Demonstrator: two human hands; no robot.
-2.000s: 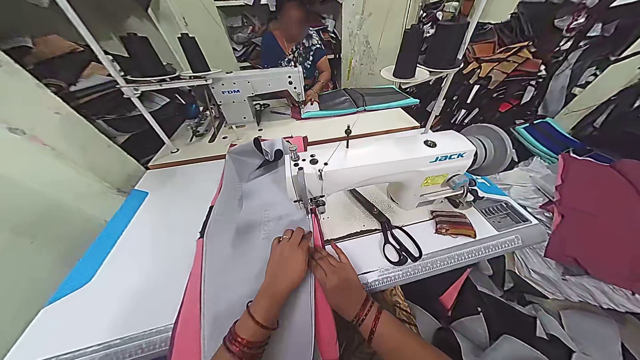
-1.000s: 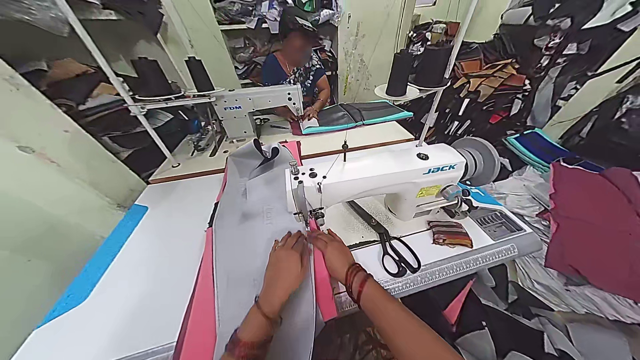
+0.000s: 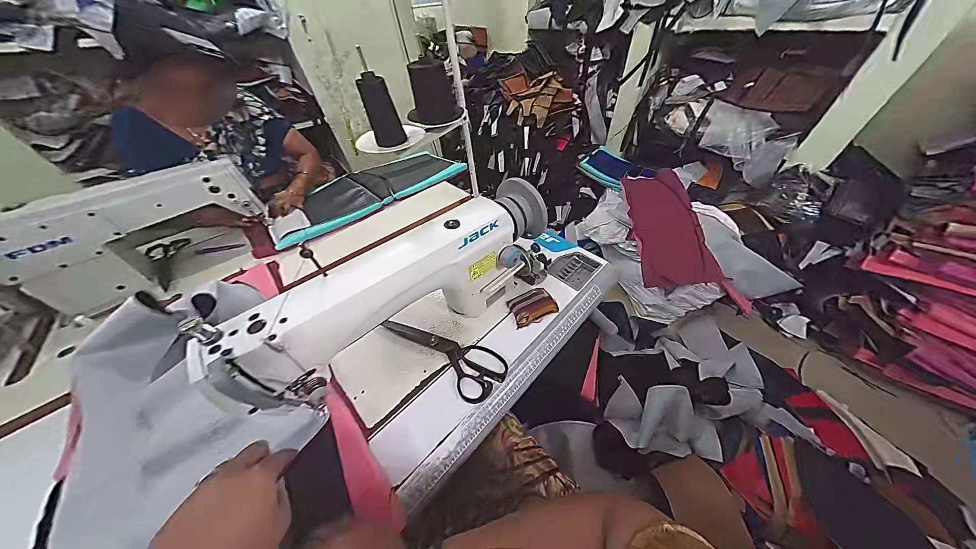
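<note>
A white sewing machine [image 3: 366, 274] stands on its table, its needle end over a large grey fabric piece [image 3: 130, 412] with pink edging. My left hand [image 3: 236, 496] rests on this fabric near the presser foot, its fingertips by a dark section; whether it grips is unclear. My right hand [image 3: 354, 530] is blurred at the bottom edge, at the lower end of a pink strip [image 3: 354, 457] that runs down from the needle area. Black-handled scissors [image 3: 465, 366] lie on the machine bed, and a small striped cloth pouch [image 3: 532, 306] lies to their right.
Across the table a person [image 3: 290, 175] works at a second sewing machine [image 3: 114, 221] with a black and turquoise panel [image 3: 374, 191]. Black thread cones [image 3: 381, 110] stand behind. Maroon cloth [image 3: 671, 229] and piled scraps [image 3: 671, 412] lie to the right.
The view has swung to the right and closer. My right hand has moved down the pink strip, away from the needle area. My left hand is also lower, still on the grey fabric.
</note>
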